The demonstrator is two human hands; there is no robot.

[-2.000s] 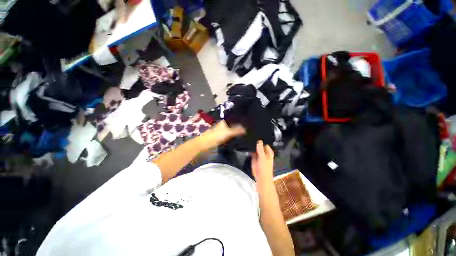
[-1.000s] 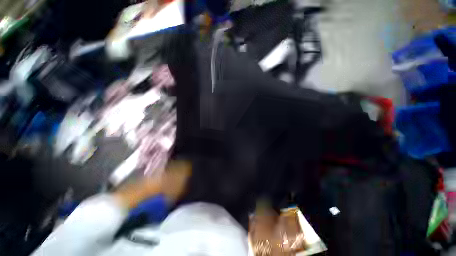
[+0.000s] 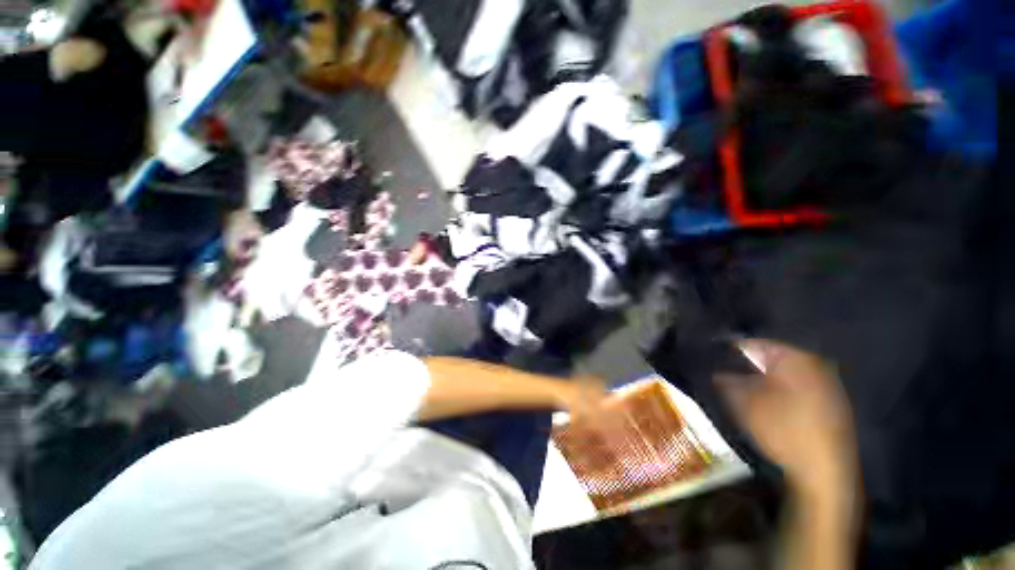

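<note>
The large black garment heap (image 3: pixel 902 301) fills the right side. My right hand (image 3: pixel 792 406) is blurred over its near left part, beside a small white tag (image 3: pixel 757 354). Whether its fingers grip the cloth cannot be told. My left hand (image 3: pixel 592 403) is over the upper left edge of the coppery slatted mat (image 3: pixel 640 451), which lies on a white board (image 3: pixel 723 462). The left hand's fingers are blurred, and I cannot tell if they hold anything.
A black-and-white garment heap (image 3: pixel 557 212) lies ahead. A red crate (image 3: pixel 729 167) with dark cloth stands ahead to the right, beside blue crates. Dotted fabric pieces (image 3: pixel 378 278) and white offcuts (image 3: pixel 278 267) lie on the floor to the left. A white-topped table (image 3: pixel 217 61) is at the upper left.
The black garment spread across the middle a second ago is gone from there. My left hand has moved right to the mat, and my right hand has moved right to the black heap.
</note>
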